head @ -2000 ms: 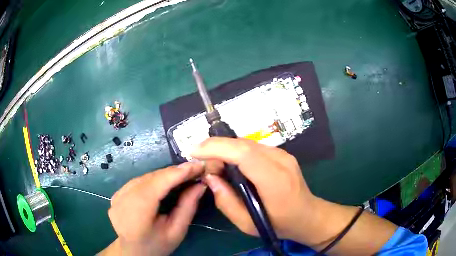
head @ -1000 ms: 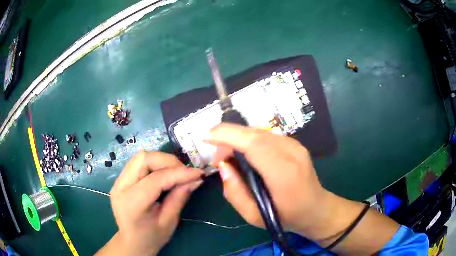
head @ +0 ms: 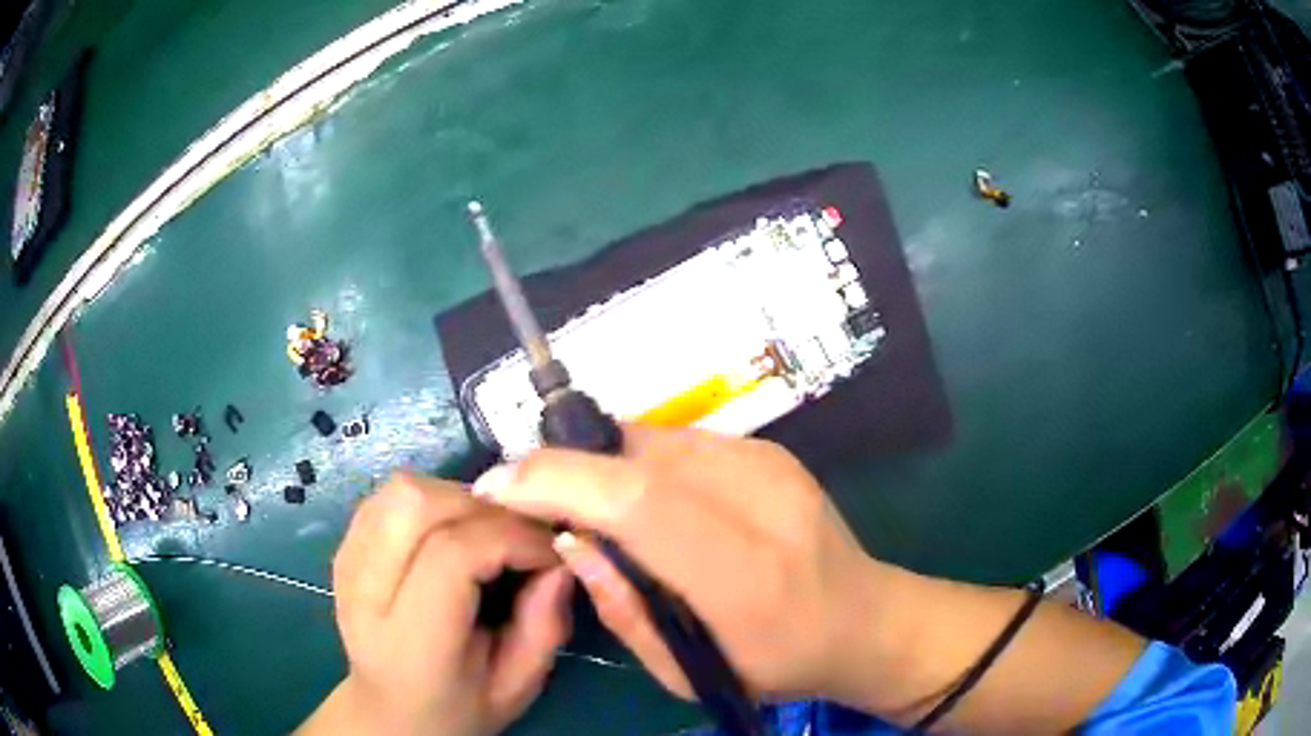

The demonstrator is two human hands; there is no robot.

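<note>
My right hand (head: 733,554) is shut on the soldering iron (head: 544,377); its silver tip points up and left, above the bench beyond the phone. My left hand (head: 439,582) has its fingers bent and pinched, meeting my right fingertips near the phone's lower left corner. What lies between the fingertips is hidden. The open phone (head: 618,352) lies tilted on a black pad (head: 913,367), its right end with boards and a red dot. An orange flex cable (head: 705,398) crosses it. Solder wire (head: 237,569) runs from the green spool (head: 89,636) to behind my left hand.
Small dark and silver parts (head: 132,467) are heaped at left, with loose black pieces (head: 304,472) nearby. A gold and dark cluster (head: 322,357) lies left of the pad; one small part (head: 992,187) lies right. A pale rail (head: 216,158) curves at upper left. Another phone-like item (head: 36,180) is beyond.
Both hands have stayed together and shifted slightly; the iron's tip has swung left and down since a second ago. The small piece glimpsed between the fingertips is now hidden. More orange cable shows.
</note>
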